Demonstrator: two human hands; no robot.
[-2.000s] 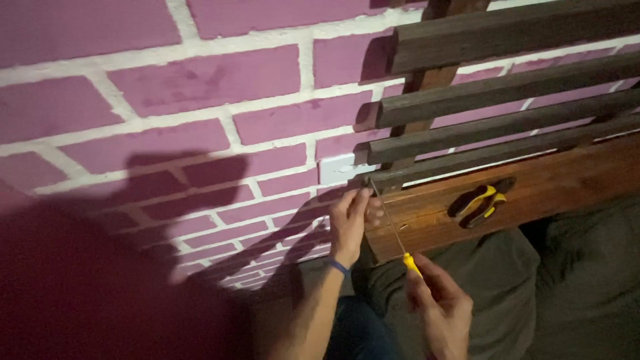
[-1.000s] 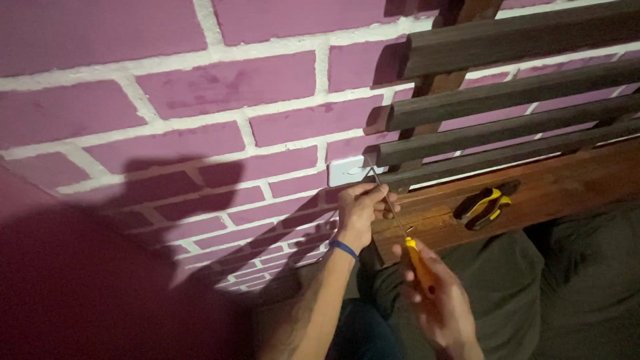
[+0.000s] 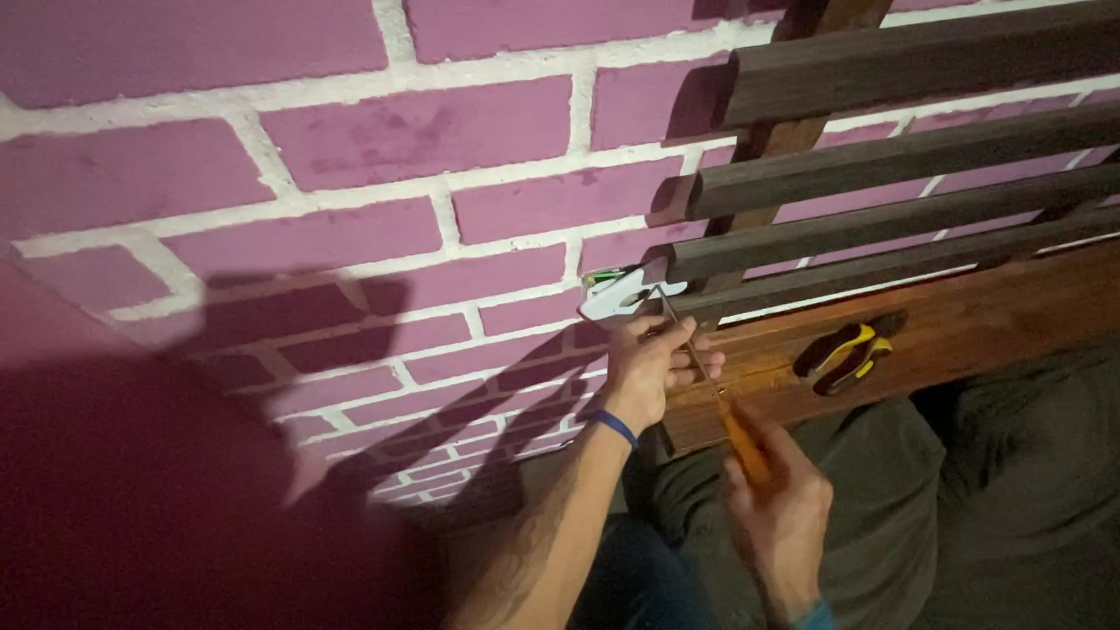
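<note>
My right hand (image 3: 779,507) grips the orange handle of a long-shafted screwdriver (image 3: 739,433), whose shaft runs up and left to a white wall plate (image 3: 617,296). The plate sits tilted off a wall box (image 3: 602,277), and a bit of green shows inside. My left hand (image 3: 652,363), with a blue band at its wrist, is just below the plate, its fingers around or beside the screwdriver's shaft; whether they grip the shaft or the plate I cannot tell. Yellow-and-black pliers (image 3: 844,354) lie on the wooden ledge to the right.
Dark wooden slats (image 3: 892,153) stand against the purple brick-patterned wall (image 3: 420,131), their ends close to the plate. Below them runs a brown wooden ledge (image 3: 989,319). Dark, rumpled fabric (image 3: 857,464) lies under the ledge.
The white plate, flat on the wall in the earlier frames, is now tilted away from it, with the box opening exposed. The screwdriver's tip has moved from near the slat end onto the plate.
</note>
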